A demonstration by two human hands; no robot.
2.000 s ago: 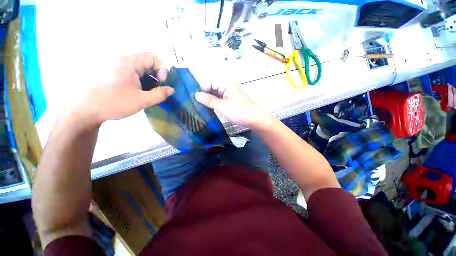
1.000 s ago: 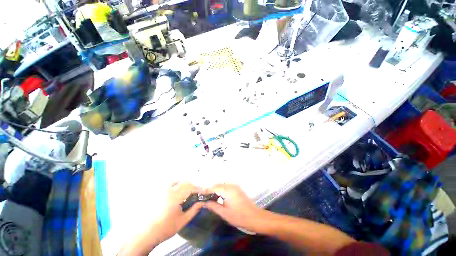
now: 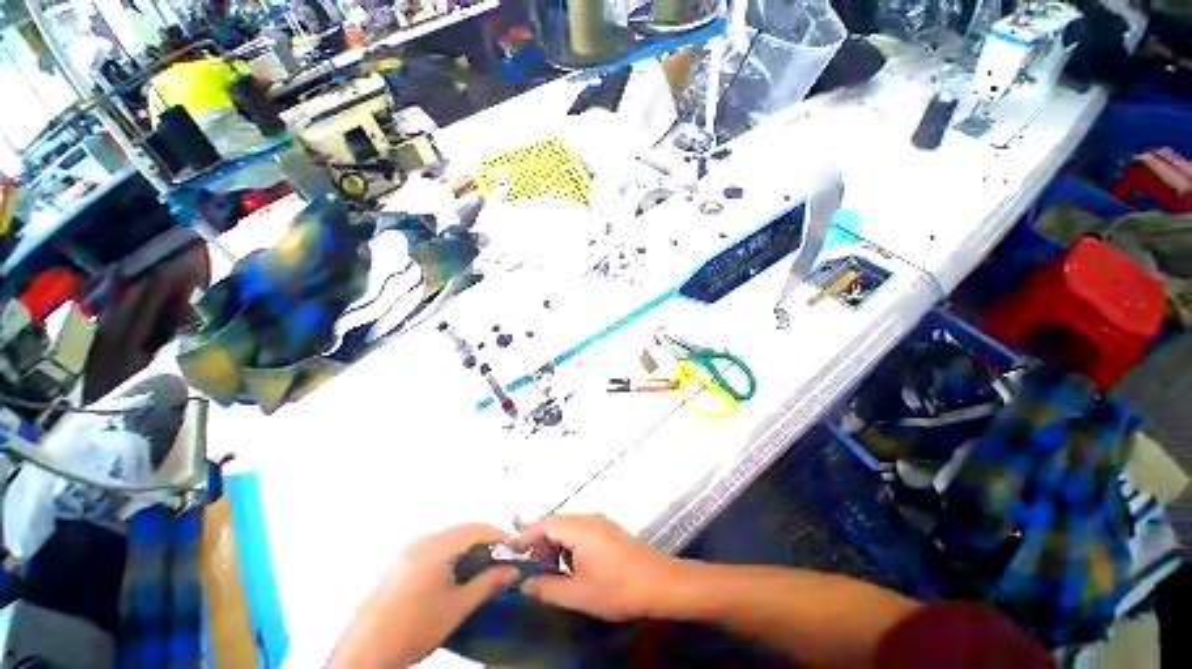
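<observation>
My left hand (image 3: 438,582) and my right hand (image 3: 595,565) are close together at the lower middle, at the front edge of the white machine table. Both hold a dark folded fabric piece (image 3: 529,565) between the fingertips, with a small pale bit showing in it. Darker cloth hangs below the hands, blurred and partly hidden. The presser foot and needle area (image 3: 539,416) of the white sewing machine is just beyond the hands, not touching the fabric.
Shears (image 3: 712,382) with yellow and green loops and orange-handled snips (image 3: 643,386) lie right of the needle. Plaid pieces (image 3: 294,294) are heaped behind left. Another plaid pile (image 3: 1046,484) is below right, near a red stool (image 3: 1092,307). A person in yellow (image 3: 196,85) is far back left.
The view has lifted from the lap to the machine and room. The plaid piece, spread between my hands at first, is now bunched dark in my fingers, and my hands are closer together.
</observation>
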